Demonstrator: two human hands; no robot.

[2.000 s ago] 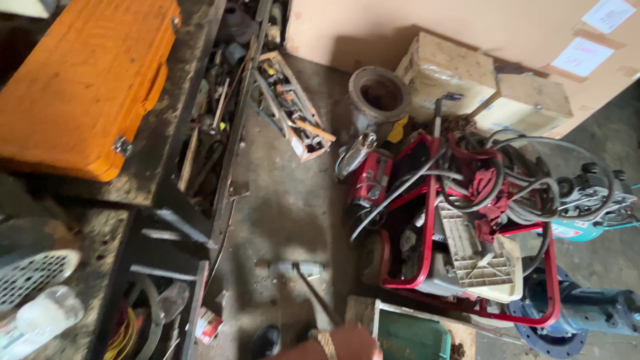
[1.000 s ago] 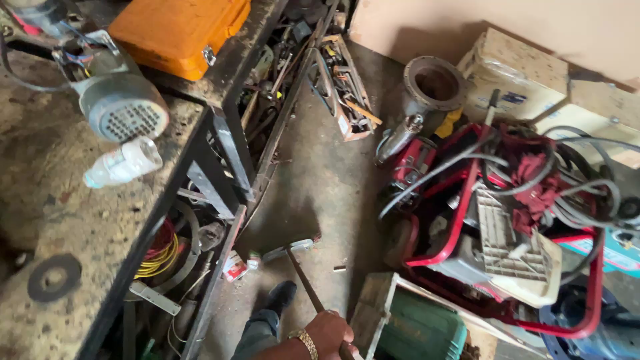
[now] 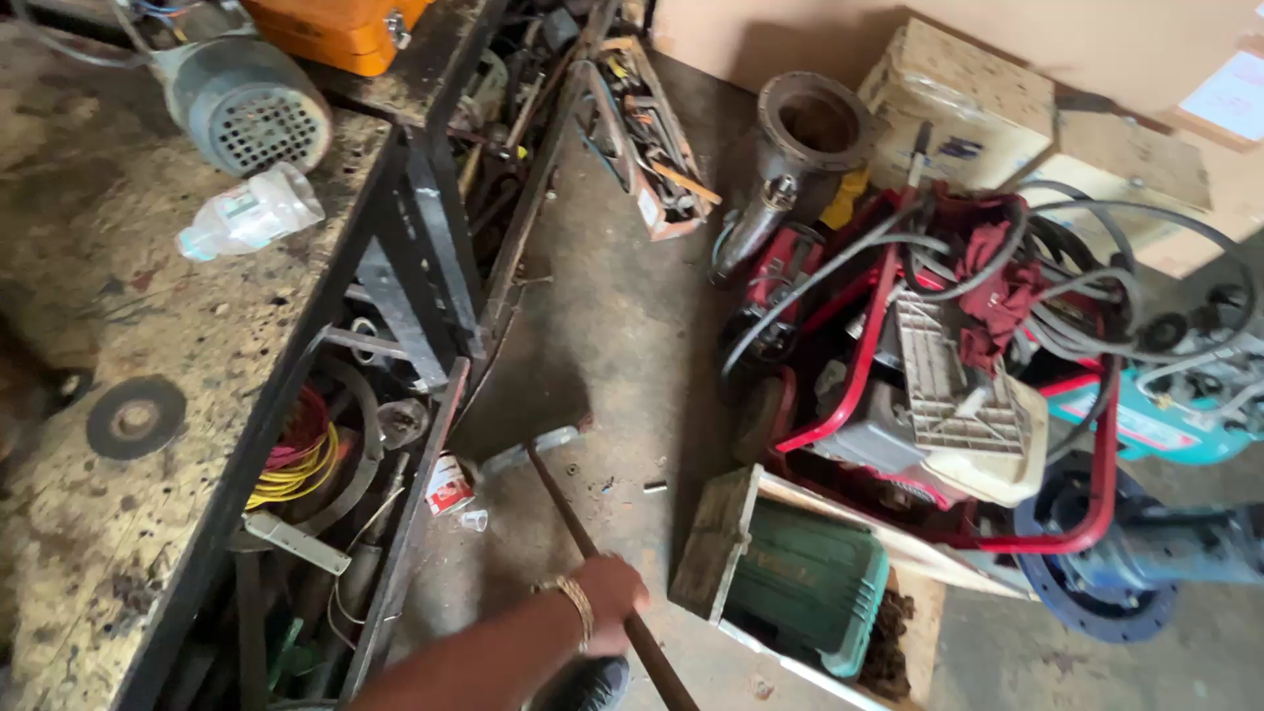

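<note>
My left hand (image 3: 604, 598), with a bracelet at the wrist, grips the long thin handle (image 3: 568, 513) of a floor tool. Its forearm comes in from the bottom edge. The tool's narrow crosswise head (image 3: 513, 454) lies on the concrete floor, right of a red and white can (image 3: 449, 485) and above a small clear plastic cup (image 3: 474, 520). Past my hand the handle runs down to the bottom edge. My right hand is out of view. A dark shoe (image 3: 592, 685) shows below my left hand.
On the left, a stained workbench (image 3: 59, 296) holds an electric motor (image 3: 259, 123), a plastic bottle (image 3: 252, 212) and a grinding disc (image 3: 136, 418). At right are a wooden crate (image 3: 716, 543) with a green case (image 3: 805, 583) and a red-framed machine (image 3: 1111, 474). A tool tray (image 3: 676, 229) lies farther back.
The tool's head has moved over the floor toward the red and white can and the bench side, my left hand still on the handle. The view has shifted to show more of the bench.
</note>
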